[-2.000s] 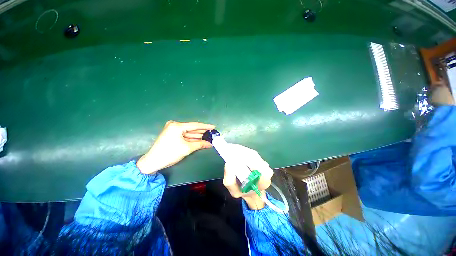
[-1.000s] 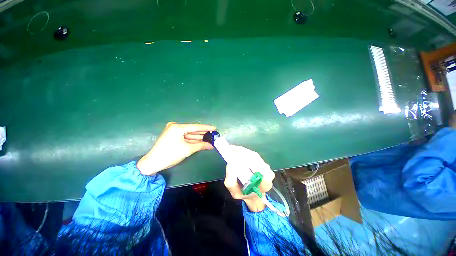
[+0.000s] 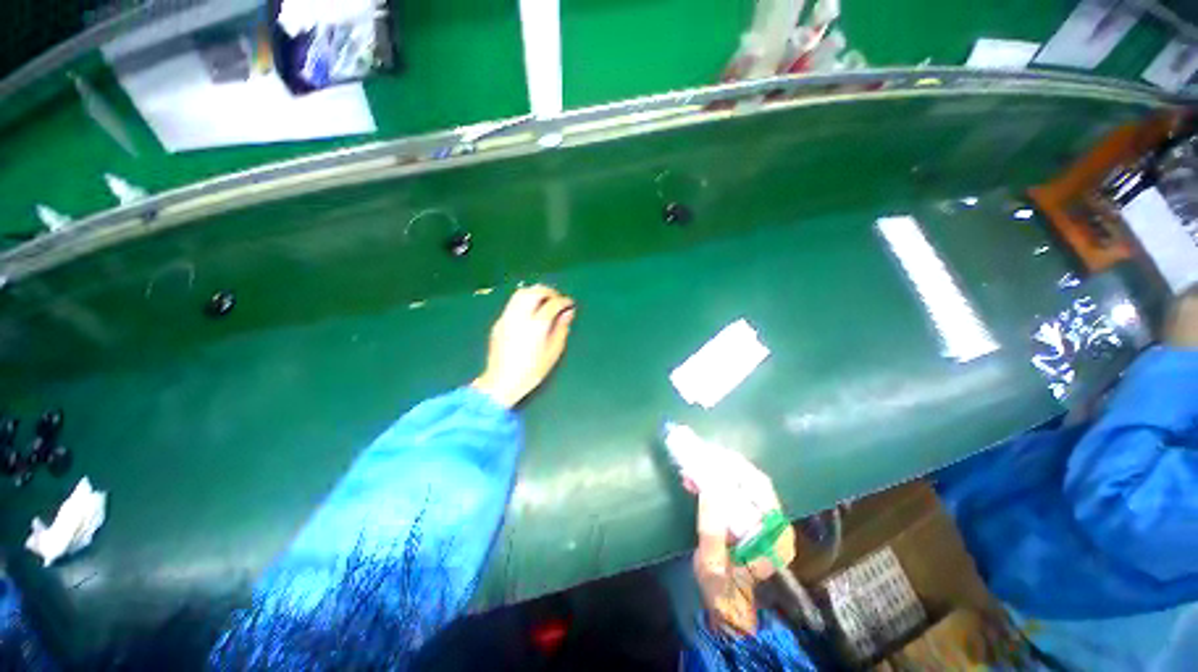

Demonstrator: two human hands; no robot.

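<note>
My left hand (image 3: 528, 344) is stretched forward over the green belt, back of the hand up, fingers curled. A small dark spot shows at its fingertips; whether it holds a black part I cannot tell. My right hand (image 3: 742, 525) is near the belt's front edge, shut on the glue syringe (image 3: 696, 460), its tip pointing up and left over the belt. The green fitting (image 3: 762, 538) shows at its rear. Round black parts lie along the back of the belt, at left (image 3: 221, 303), middle (image 3: 459, 244) and right (image 3: 675, 213), with thin pale wire loops beside them.
A white sheet (image 3: 720, 362) lies ahead of my right hand. A crumpled tissue (image 3: 68, 523) and several black parts (image 3: 33, 446) lie at left. A white strip (image 3: 935, 289) and clear film (image 3: 1084, 344) lie right, by a person's blue sleeve (image 3: 1143, 453). An open box (image 3: 939, 545) stands below.
My left hand has left the syringe tip and reached forward. My right hand has shifted right and down in the picture with the syringe. The view now takes in the rail and shelf.
</note>
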